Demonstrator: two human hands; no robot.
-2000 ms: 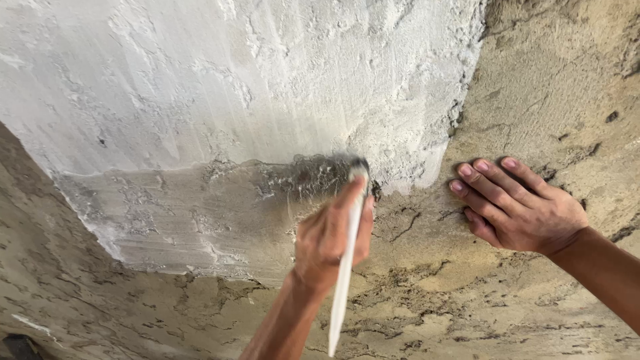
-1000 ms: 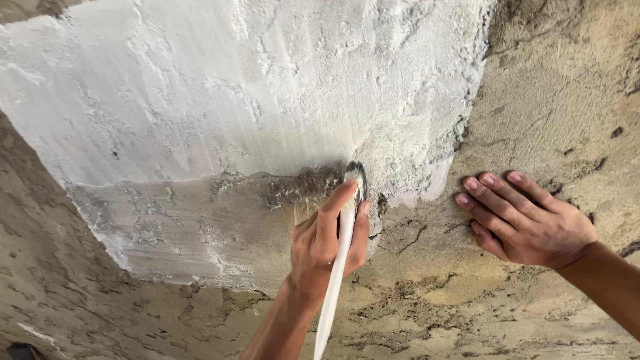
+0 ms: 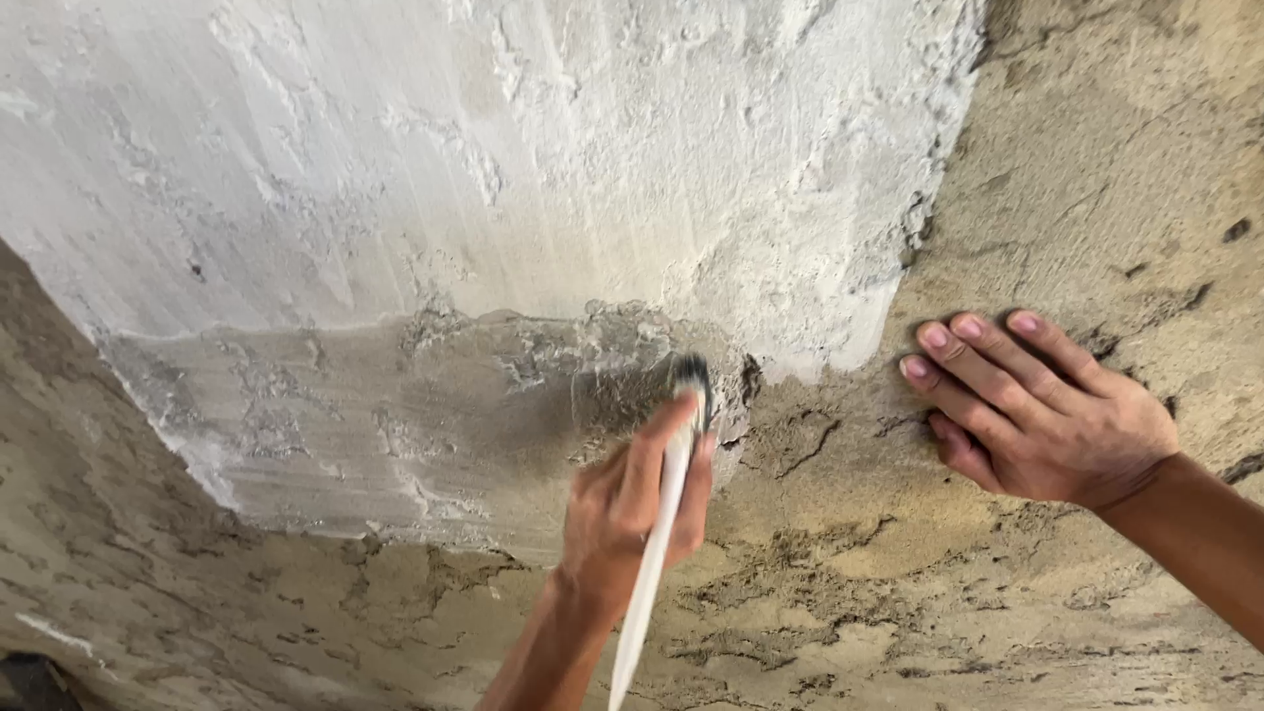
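Observation:
My left hand (image 3: 637, 494) grips a white-handled brush (image 3: 657, 563) with dark, blurred bristles at its tip. The bristles are at the right part of a darker grey, damp-looking band (image 3: 326, 425), which lies under a rough, white-coated area (image 3: 592, 178). Flat against bare tan stone or plaster (image 3: 1066, 227) rests my right hand (image 3: 1047, 415), to the right of the white area's lower corner. It holds nothing, with its fingers slightly spread.
Cracks and pits run through the tan surface (image 3: 839, 612) below both hands. At the left, the coated area ends at a slanting edge beside darker rough surface (image 3: 89, 444). A dark object (image 3: 35, 681), not identifiable, shows in the bottom left corner.
The brush in my left hand has moved slightly lower against the surface, beneath the white area's lower edge. My right hand stays pressed in about the same place.

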